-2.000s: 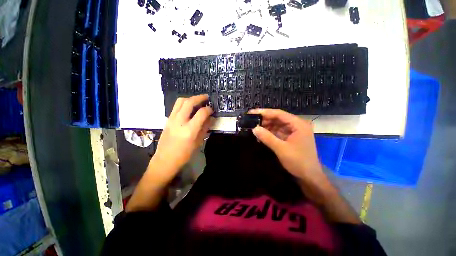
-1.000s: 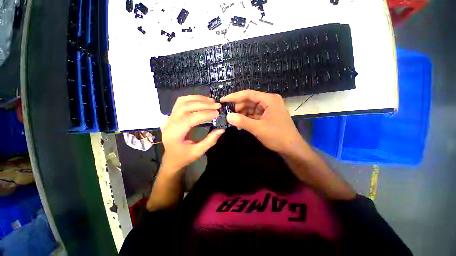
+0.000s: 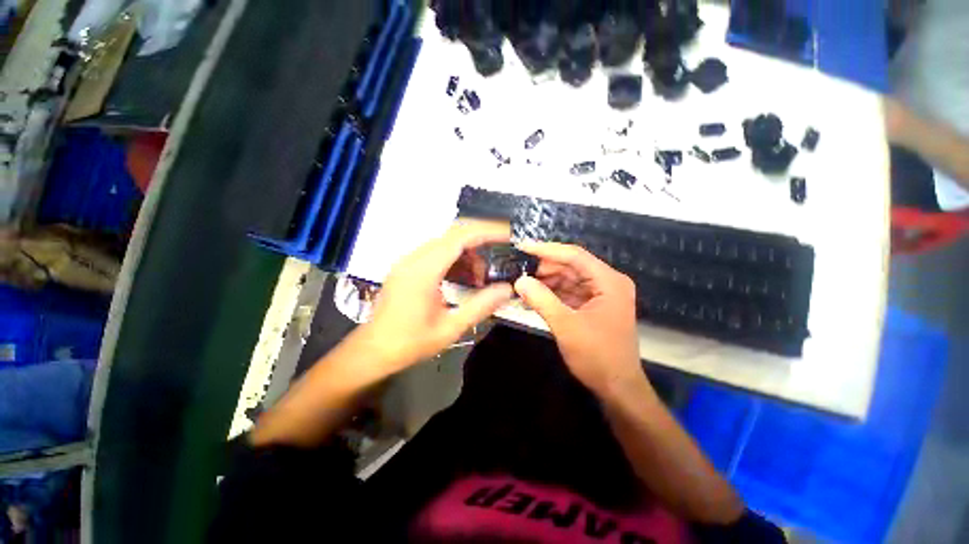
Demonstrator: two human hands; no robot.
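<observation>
A small black assembly is held between both hands above the near edge of the black parts tray. My left hand grips it from the left, thumb below and fingers above. My right hand holds its right side with thumb and fingertips. The fingers hide part of it. The long black parts tray lies on the white table with rows of small pockets, some shiny; my hands cover its left part.
Small black inserts lie scattered beyond the tray. Black housings are heaped at the far edge, with a black cluster at right. Blue-edged trays stand left by the green conveyor. Another person's arm shows right. A blue bin is below.
The view has turned and tilted up, showing the far heap and the other person's arm. My left hand moved from the tray to the assembly, and both hands now hold it.
</observation>
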